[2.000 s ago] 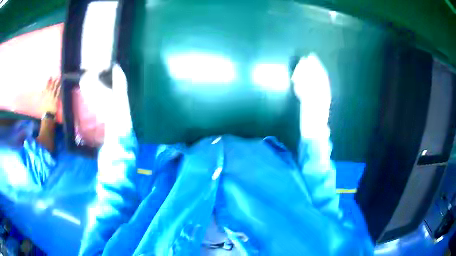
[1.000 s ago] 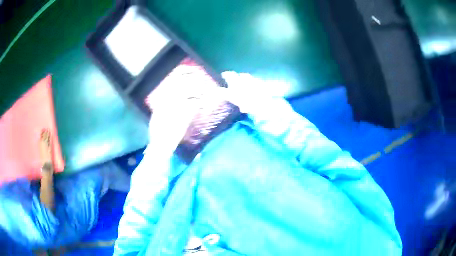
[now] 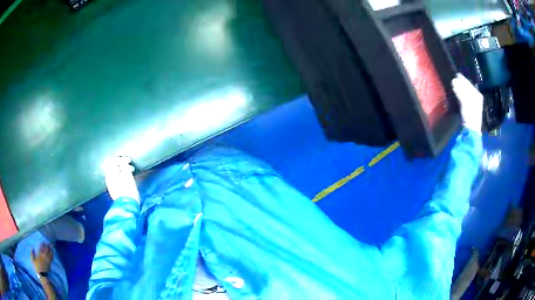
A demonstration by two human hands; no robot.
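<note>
The open black tray [image 3: 405, 111] is at the upper right, tilted, with red-pink glittery wrap [image 3: 421, 73] in one compartment and part of a white piece [image 3: 384, 3] at its top. My gloved right hand [image 3: 469, 102] grips its outer right side; the fingertips are hidden or overexposed. Long black cartons [image 3: 334, 70] lie directly left of the tray, their ends past the bench edge. My gloved left hand [image 3: 121, 179] is at the near edge of the green bench [image 3: 158, 76], away from the tray. Its fingers are too overexposed to read, and no held thing shows.
A neighbour's bare hand [image 3: 42, 258] rests on their blue-clad lap at the lower left. A red-pink sheet [image 3: 6, 217] shows at the left edge. The blue floor has a yellow line [image 3: 340, 183]. Dark equipment and boxes [image 3: 495, 76] stand at the far right.
The tray has gone from in front of me, under both hands, to the right beside the cartons. My left hand has let go of it and is at the bench edge. The view has turned right.
</note>
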